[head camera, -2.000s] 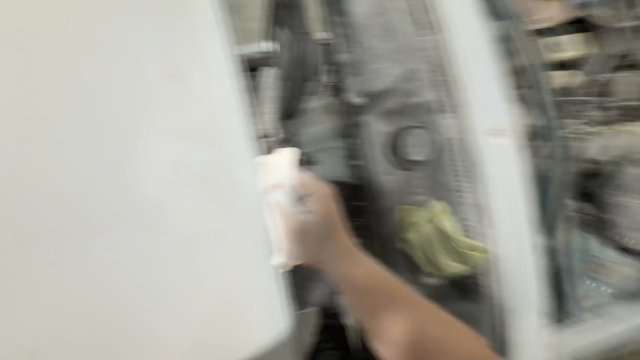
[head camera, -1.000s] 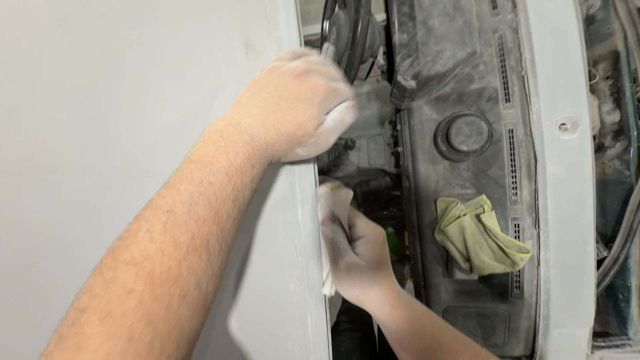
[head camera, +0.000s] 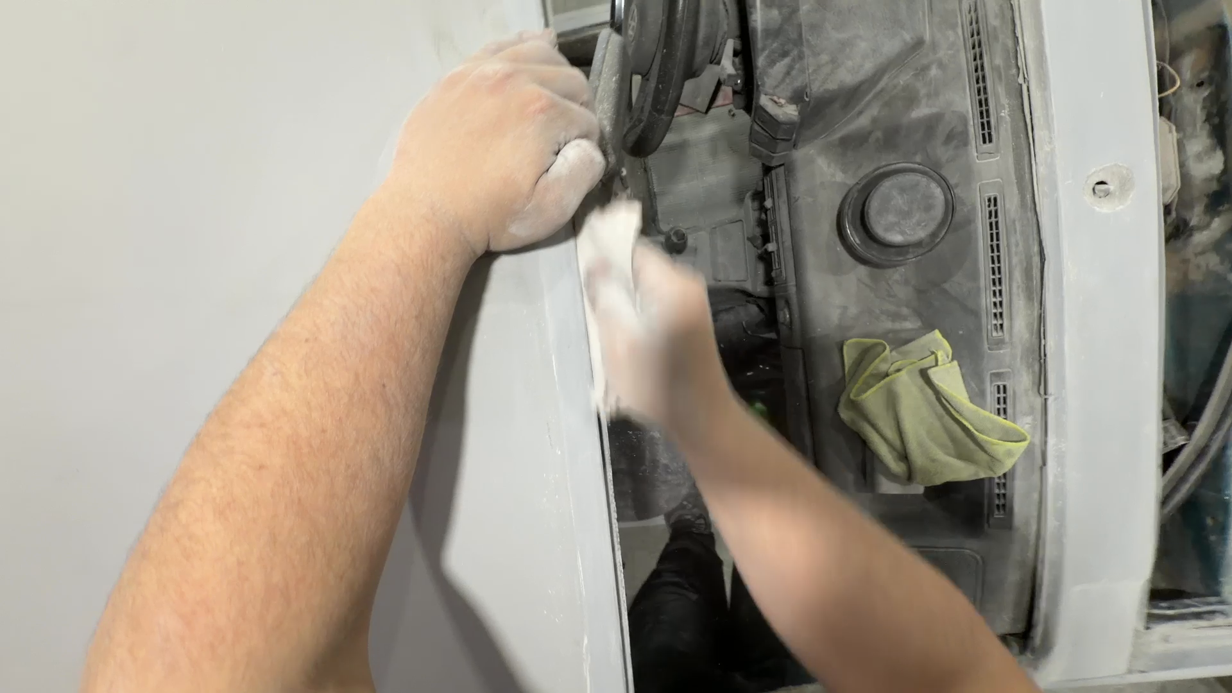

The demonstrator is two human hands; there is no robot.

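My left hand [head camera: 500,140] is curled over the front edge of a pale grey car roof [head camera: 241,192]; its fingertips are hidden and whitish dust coats the thumb. Below it, my right hand [head camera: 659,337], blurred, presses a whitish folded sheet [head camera: 613,245], perhaps abrasive paper, along the roof's edge. The sheet's far side is out of sight between the hand and the edge.
Past the roof edge lie a dusty dashboard [head camera: 866,115] with air vents, a round cap [head camera: 905,210] and a green cloth [head camera: 929,409]. The steering wheel [head camera: 664,77] shows at the top. A pale grey body panel [head camera: 1097,318] borders the engine bay [head camera: 1198,144].
My left hand, not in view two seconds ago, has come onto the roof edge. My right hand keeps the whitish sheet at that edge. The view was blurred at first and has shifted.
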